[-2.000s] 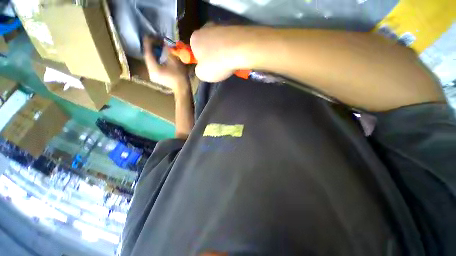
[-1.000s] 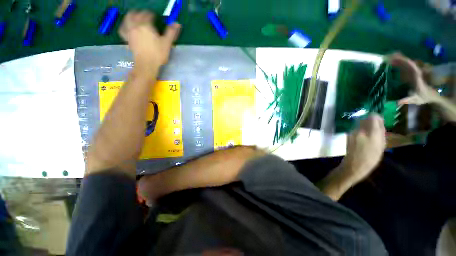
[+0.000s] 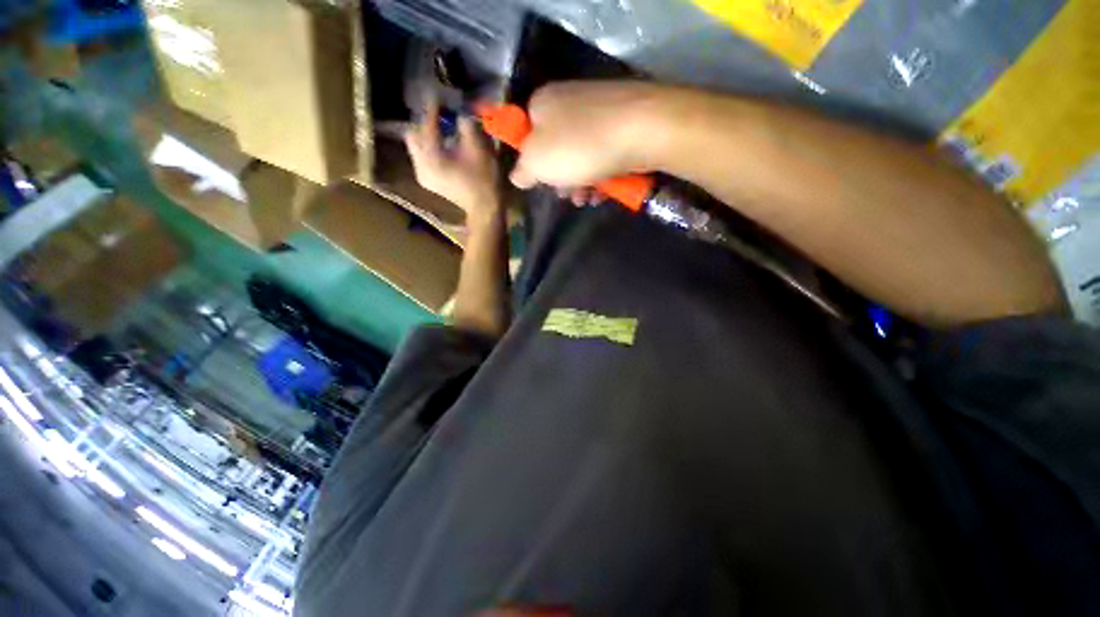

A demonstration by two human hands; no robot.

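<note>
My right hand [image 3: 585, 139] is closed around the orange air tool [image 3: 504, 124]; its narrow front end points left towards my left hand. A silver fitting [image 3: 685, 211] sits behind the orange handle, along my forearm. My left hand [image 3: 456, 169] is raised just left of the tool tip, over the cartons, with a small dark-blue unit [image 3: 449, 122] between its fingers. The unit is blurred and partly hidden by the fingers, so its board and wires cannot be made out. Whether the tip touches it cannot be told.
Brown cartons [image 3: 296, 90] stand at upper left, with an open flap [image 3: 386, 241] below my left hand. Grey-and-yellow printed film [image 3: 899, 78] covers the worktop at upper right. Green floor [image 3: 350, 283] and a blue item [image 3: 293, 368] show at left. My dark garment fills the centre.
One second ago my left hand was over the belt among blue units; now it is beside the tool with a blue unit. The view has swung down and left to my lap and the cartons.
</note>
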